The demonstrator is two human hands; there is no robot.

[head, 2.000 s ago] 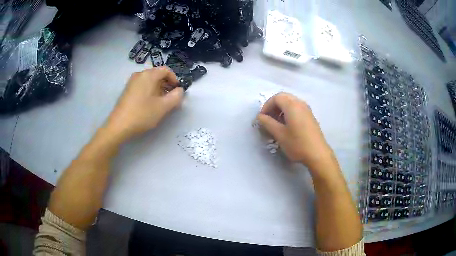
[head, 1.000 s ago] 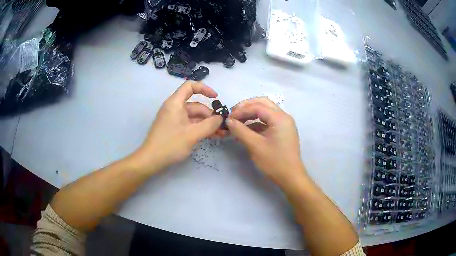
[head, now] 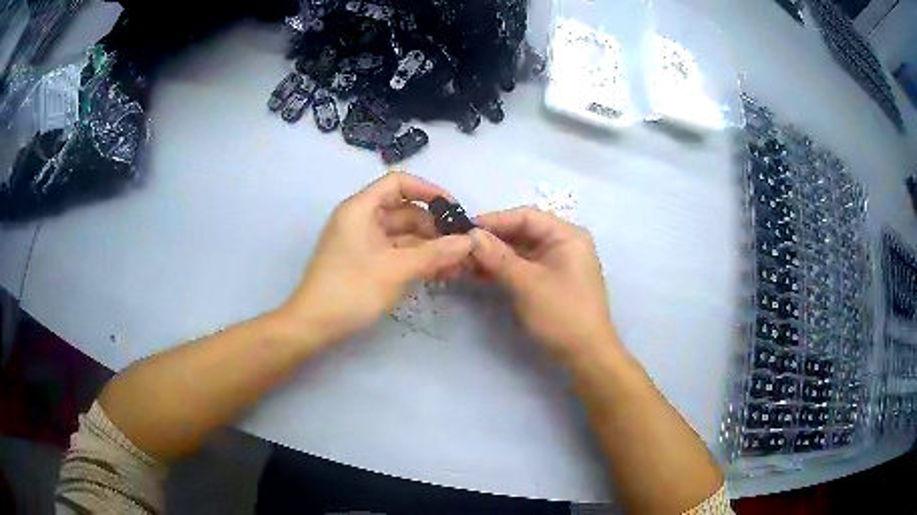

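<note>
A small black housing is held between the fingertips of my two hands above the table's middle. My left hand grips it from the left. My right hand has thumb and index finger at its right end; whether a white piece is between them is too small to tell. A pile of small white inserts lies partly hidden below my hands. Other white pieces lie just beyond my right hand. The loose housing heap is at the far side, with a few housings apart at its near edge.
A blister tray of black parts stands at the right, with further trays beyond. Two white boxes lie past my right hand. A clear plastic bag of black parts is at the left. The tabletop edge curves near me.
My left hand came from the housing heap and my right hand from the white pieces; they met over the middle at a black housing. Since then the housing has tilted and shifted slightly right.
</note>
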